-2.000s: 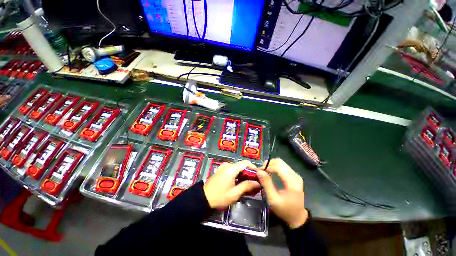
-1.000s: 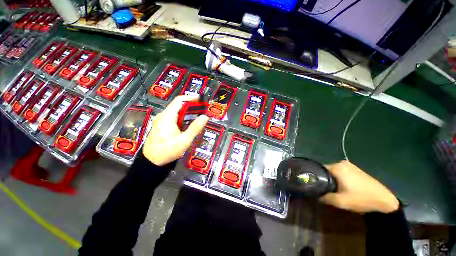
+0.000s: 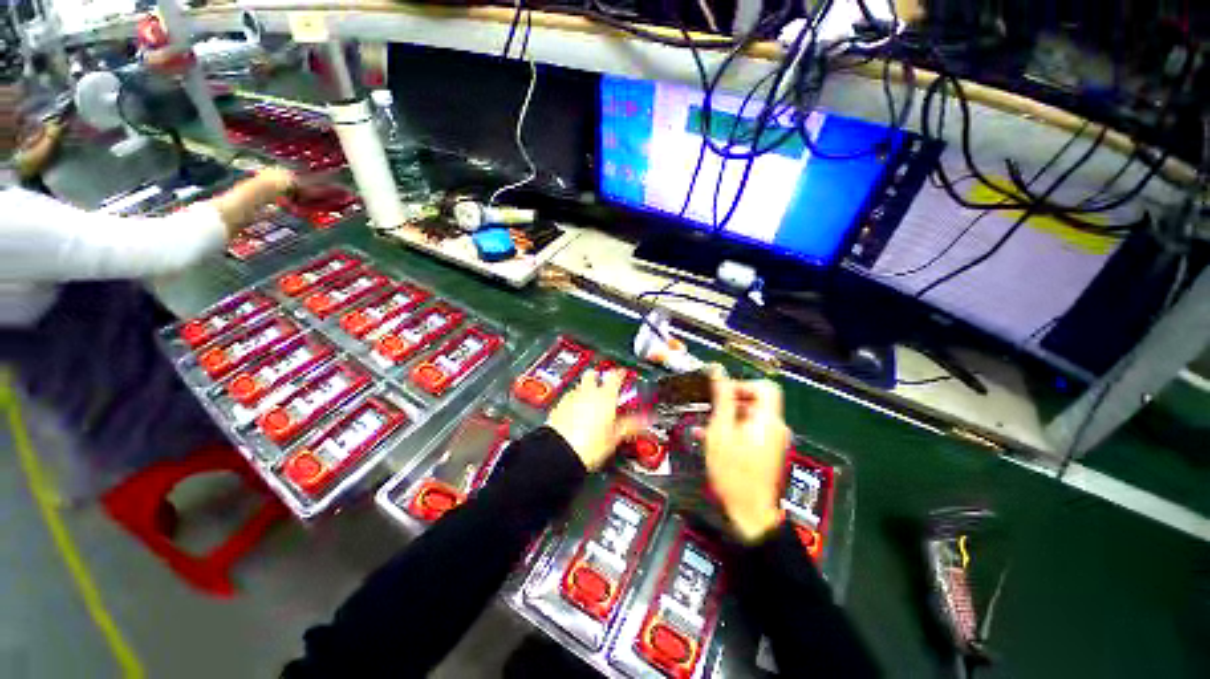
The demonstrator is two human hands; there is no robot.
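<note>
A clear blister tray (image 3: pixel 398 493) of red-and-black handheld units lies in front of me. My left hand (image 3: pixel 593 418) is over its back row, with fingers bent by a red unit. My right hand (image 3: pixel 746 448) is just right of it, fingertips down at a dark-faced unit (image 3: pixel 683 387). Both hands are blurred and cover parts of the units, so I cannot tell whether either grips one. Two units with white print, one (image 3: pixel 613 547) left of the other (image 3: pixel 683 604), lie in the front row. The black barcode scanner (image 3: pixel 953 577) lies right of the tray.
Another filled tray (image 3: pixel 312 507) lies to the left. A white barcode scanner (image 3: pixel 661 348) lies behind my tray. Monitors (image 3: pixel 743 166), a keyboard and hanging cables are behind. A person in a white sleeve (image 3: pixel 113 239) reaches in at left, near a red stool (image 3: pixel 199 517).
The view has shifted up and left. My right hand has let go of the black scanner, which lies on the mat, and has moved to the tray's back row beside my left hand.
</note>
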